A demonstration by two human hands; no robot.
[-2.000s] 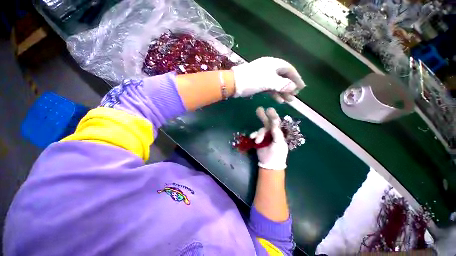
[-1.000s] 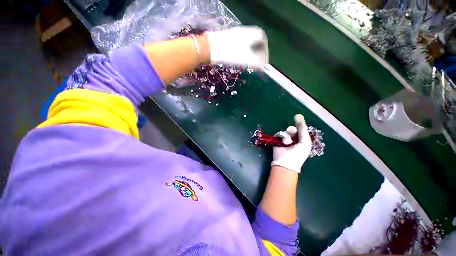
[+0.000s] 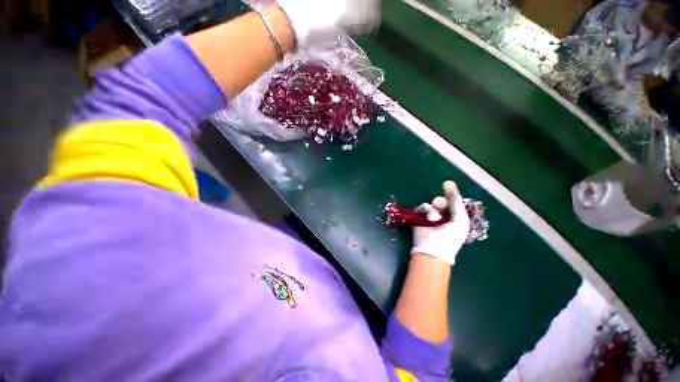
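Observation:
My right hand (image 3: 441,231), in a white glove, is closed around a bundle of dark red lead wires (image 3: 406,217) above the dark green bench (image 3: 358,186). The red tail points left and the silvery-white head shows at the right of the fist. My left hand (image 3: 332,16), also gloved, is blurred at the top edge and partly cut off, above the far side of the wire heap; its fingers cannot be made out. The heap of loose red wires (image 3: 317,101) lies on a crumpled clear plastic bag (image 3: 361,60), its near edge spilling onto the bench.
A green conveyor belt (image 3: 485,127) with a pale edge runs beyond the bench. A white-grey plastic housing (image 3: 615,201) stands on it. At the lower right, more red wires (image 3: 615,354) lie on a white sheet (image 3: 555,343). Silver-grey wire bundles (image 3: 589,71) lie on the far side.
My left hand has moved up to the top edge, uncovering the heap. My right hand keeps its hold on the bundle. The housing sits further right and lower in view.

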